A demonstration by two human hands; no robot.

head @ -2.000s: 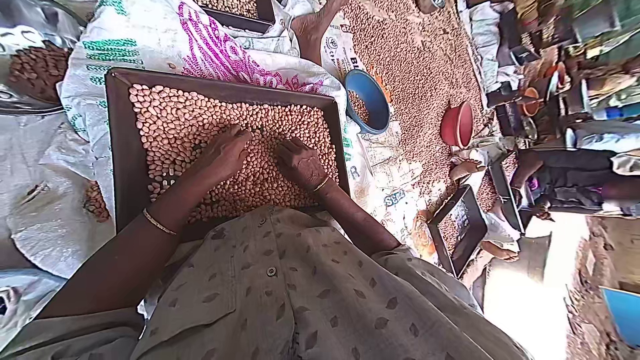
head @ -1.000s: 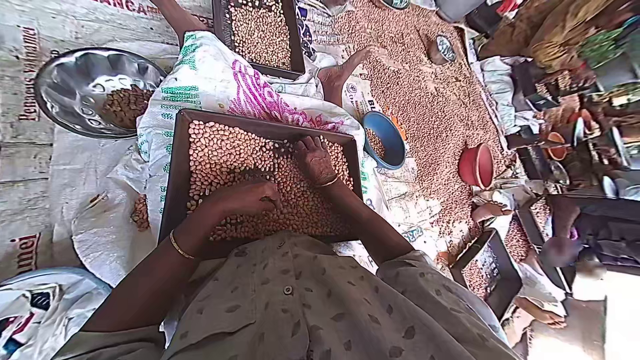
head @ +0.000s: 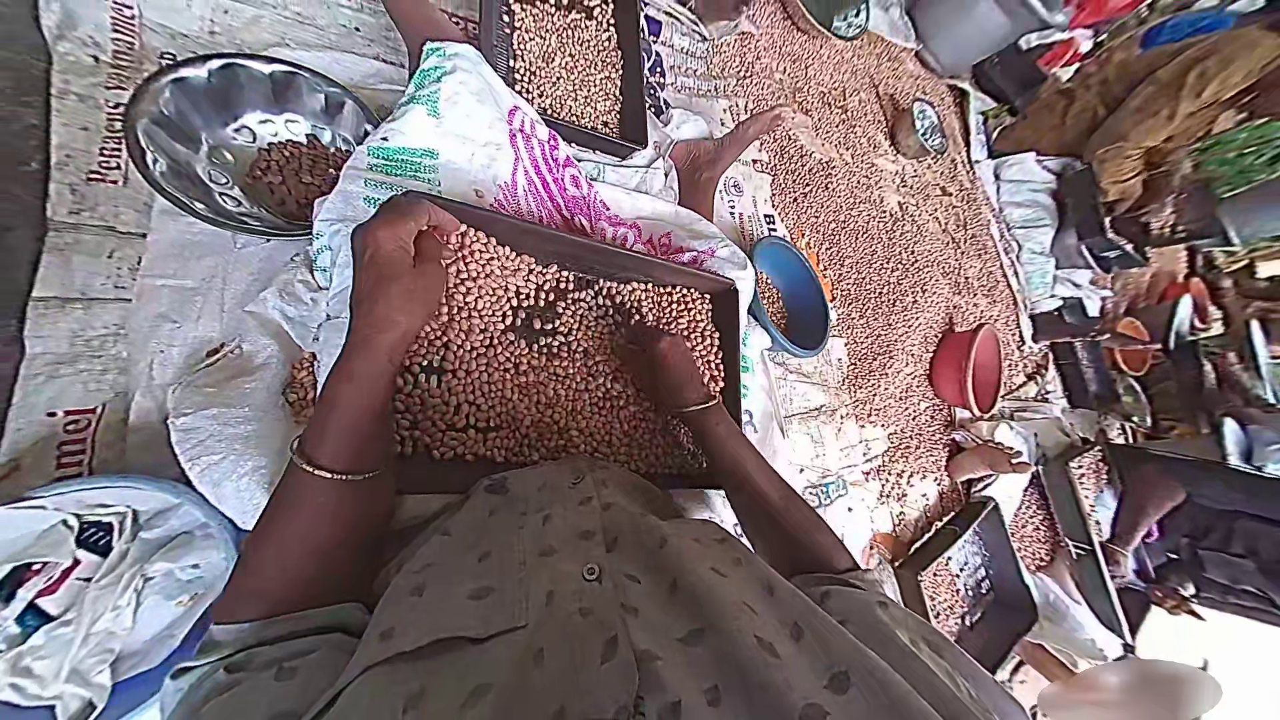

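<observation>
A dark rectangular tray [head: 600,262] in front of my torso holds a layer of shelled peanuts [head: 520,375], with dark gaps where its bottom shows. My left hand [head: 402,262] is bent over the tray's far left corner, thumb beside the rim; whether it grips the rim or a peanut cannot be seen. Low over the peanuts in the right half, my right hand [head: 662,368] has its fingers curled down and partly hidden in shadow. A printed white woven sack [head: 460,130] lies under and beyond the tray.
At the left are a shiny metal bowl [head: 215,130] with brown pieces and a cloth-covered basin [head: 200,520]. A second peanut tray [head: 630,90] stands beyond. To the right are a blue bowl [head: 795,300], a red bucket [head: 968,368], spread peanuts [head: 870,230] and other people's limbs and trays.
My left hand has moved from over the peanuts to the tray's far left corner. My right hand has come nearer to my body from the tray's far side. The view has shifted.
</observation>
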